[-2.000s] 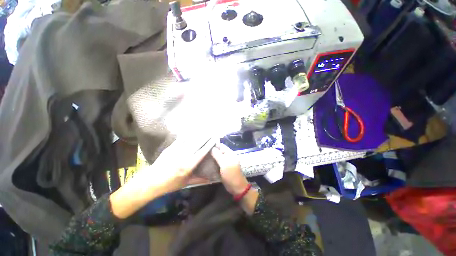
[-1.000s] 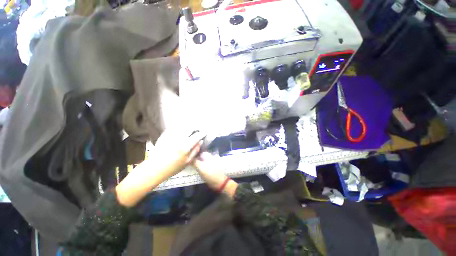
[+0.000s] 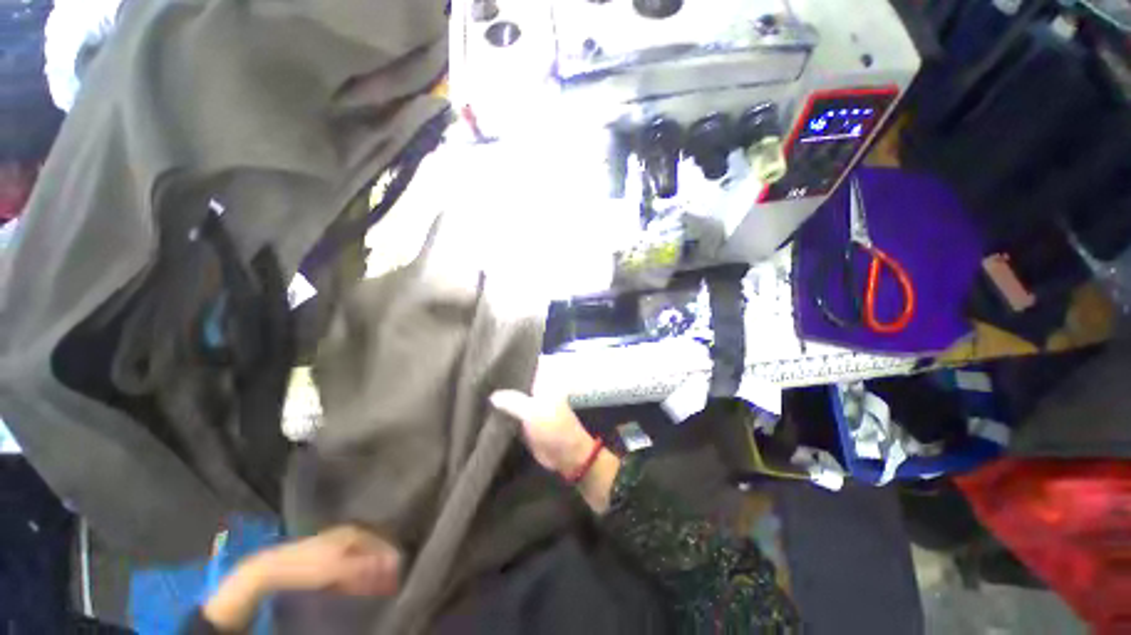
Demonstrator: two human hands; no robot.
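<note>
A grey-brown garment piece hangs from the glaring needle area over the table's front edge towards the lap. My right hand, with a red band at the wrist, is at the cloth's right edge, thumb out on it and its other fingers partly hidden. My left hand is blurred at the lower left on the cloth, its fingers curled; its hold cannot be made out. The white overlock machine stands in front, its needle area washed out by light.
A large grey-brown pile lies left. Red-handled scissors lie on a purple cloth to the right. A blue bin with white scraps is below the table, near a red cloth.
Both hands have moved away from the needle area, my left hand down and left, my right hand slightly right. The garment piece is now spread from the machine towards the lap. The view has shifted.
</note>
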